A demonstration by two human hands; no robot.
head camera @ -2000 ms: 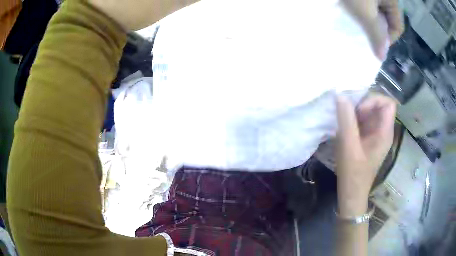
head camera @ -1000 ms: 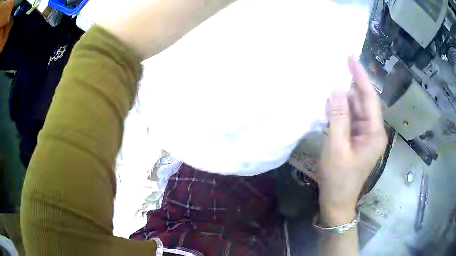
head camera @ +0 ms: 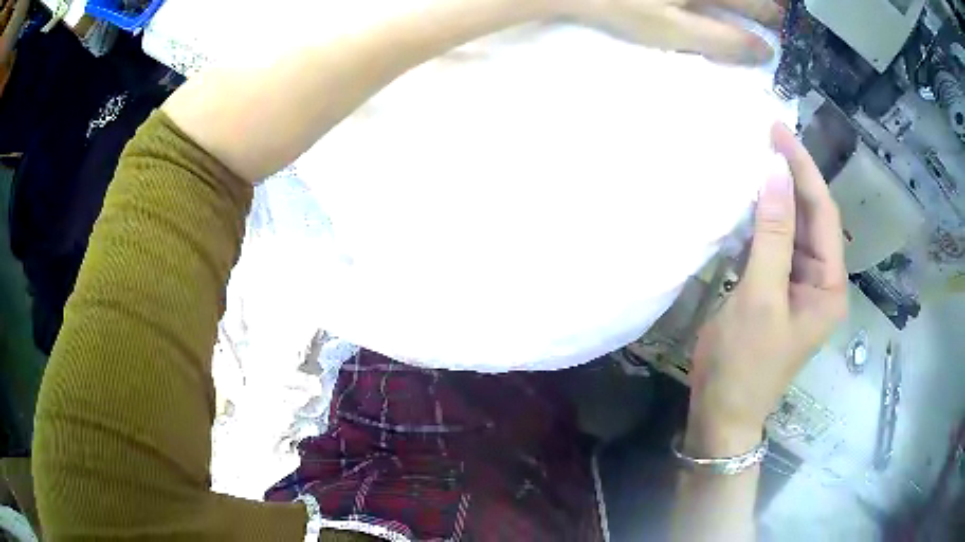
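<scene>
A bright, overexposed white fabric piece point(head camera: 529, 212) spreads across the middle, its lower edge curved above my lap. My left hand point(head camera: 688, 26) lies on its upper right part near the machine, fingers pointing right; the hand is partly cut off by the top edge. My right hand point(head camera: 788, 254) holds the fabric's right edge between thumb and fingers, with a bracelet at the wrist. The grey-white sewing machine point(head camera: 873, 201) stands just right of the fabric edge. The needle area is hard to make out.
A pile of crumpled white pieces point(head camera: 259, 349) lies at the left beside my sleeve. A dark garment heap point(head camera: 74, 169) and a blue container point(head camera: 122, 11) are at the upper left. A plaid apron point(head camera: 423, 455) covers my lap. A thin silver tool point(head camera: 888, 408) lies on the machine at right.
My left hand has come into view at the top, over the fabric near the machine. My right hand has moved slightly right and now pinches the edge. The fabric is spread flatter than two seconds ago.
</scene>
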